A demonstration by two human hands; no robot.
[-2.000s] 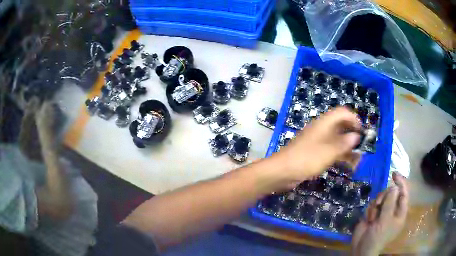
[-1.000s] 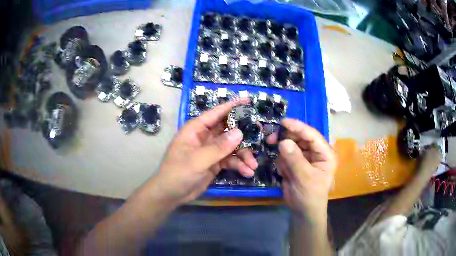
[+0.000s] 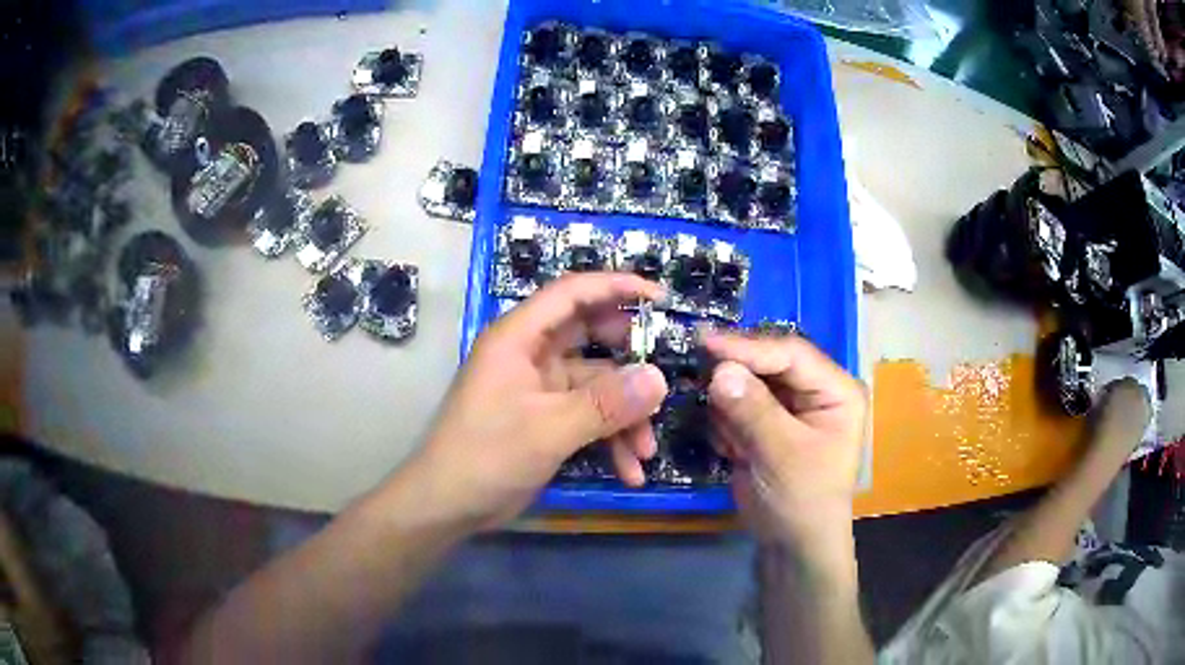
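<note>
A camera module (image 3: pixel 646 333) is held on edge between the thumb and fingers of my left hand (image 3: pixel 539 390), above the blue parts tray (image 3: pixel 838 169). Its lens side faces right, towards my right hand (image 3: pixel 790 413). The thumb and index finger of my right hand are pinched at a small black part at the lens; the outline of that part is unclear against the dark modules behind. Rows of camera modules (image 3: pixel 637 173) fill the tray's far part, with one more row nearer and others partly hidden under my hands.
Loose modules (image 3: pixel 328 234) and round black camera housings (image 3: pixel 224 178) lie on the pale tabletop at left. A white cloth (image 3: pixel 881 243) lies right of the tray. Black housings (image 3: pixel 1001 243) and another person's hand (image 3: pixel 1120 413) are at far right. Orange-yellow tape (image 3: pixel 962 435) lines the near edge.
My right hand has come over from the tray's near right corner to meet my left hand. Over the last second, the module has turned on edge and the right fingertips have moved against its lens side.
</note>
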